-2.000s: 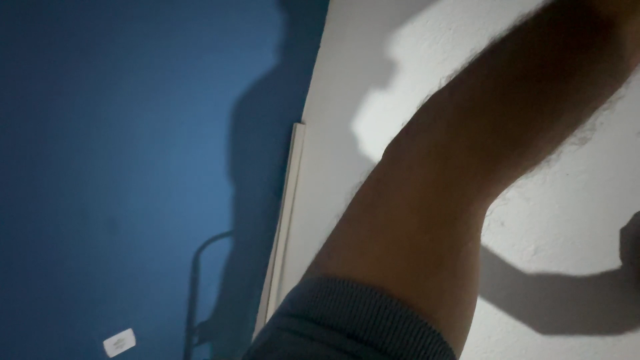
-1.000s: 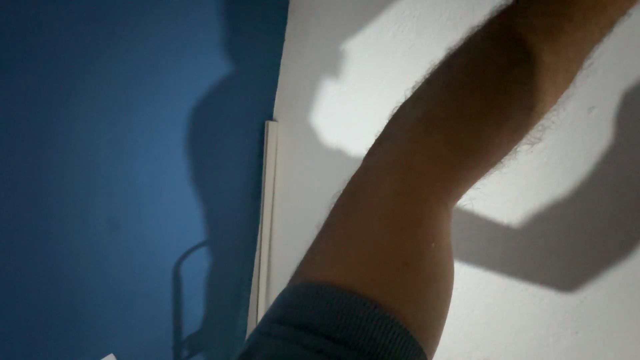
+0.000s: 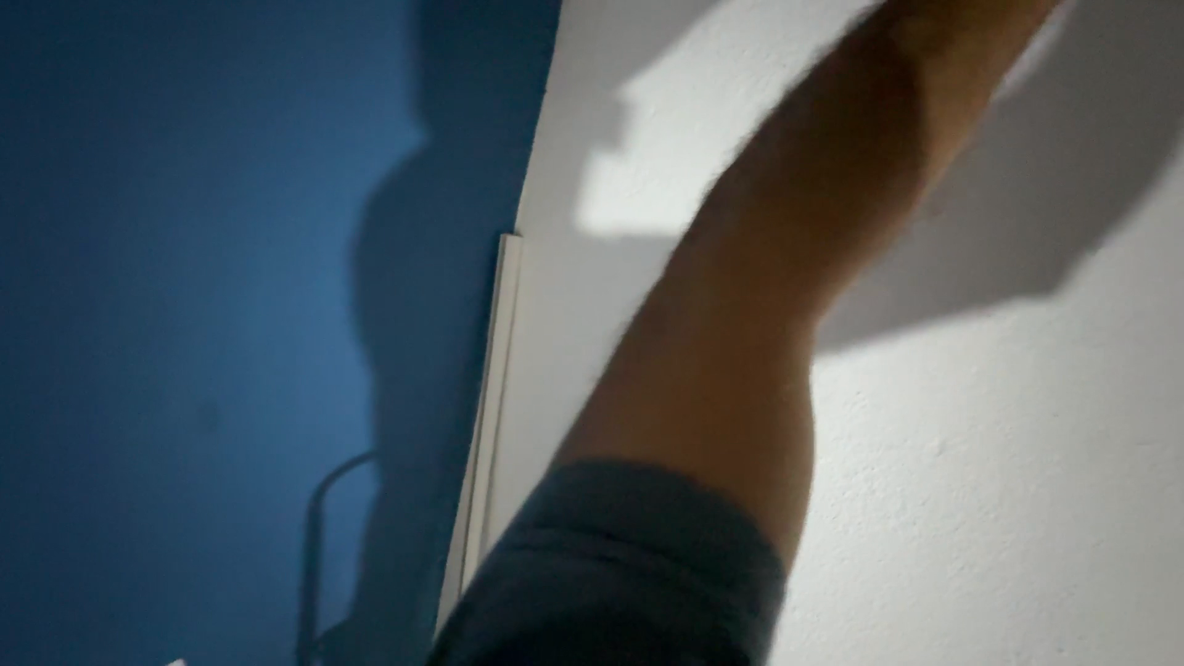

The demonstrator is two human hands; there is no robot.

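A bare forearm (image 3: 786,240) of mine, with a dark blue-grey sleeve (image 3: 620,564) at the elbow, reaches up and to the right across the view. It runs out past the top edge, so its hand is out of sight, and whether it holds anything is hidden. Behind the arm stands a white, slightly rough wall (image 3: 971,499), on which the arm's shadow falls. My other hand does not show.
To the left is a blue wall (image 3: 203,277) bearing dark shadows, one of them a thin curved line. A narrow pale cable trunking or strip (image 3: 495,379) runs up the white wall beside the line where blue meets white. A small white bit shows at the bottom left edge.
The arm's shadow on the white wall has moved upward. The white plate low on the blue wall has nearly left the view as the view shifted.
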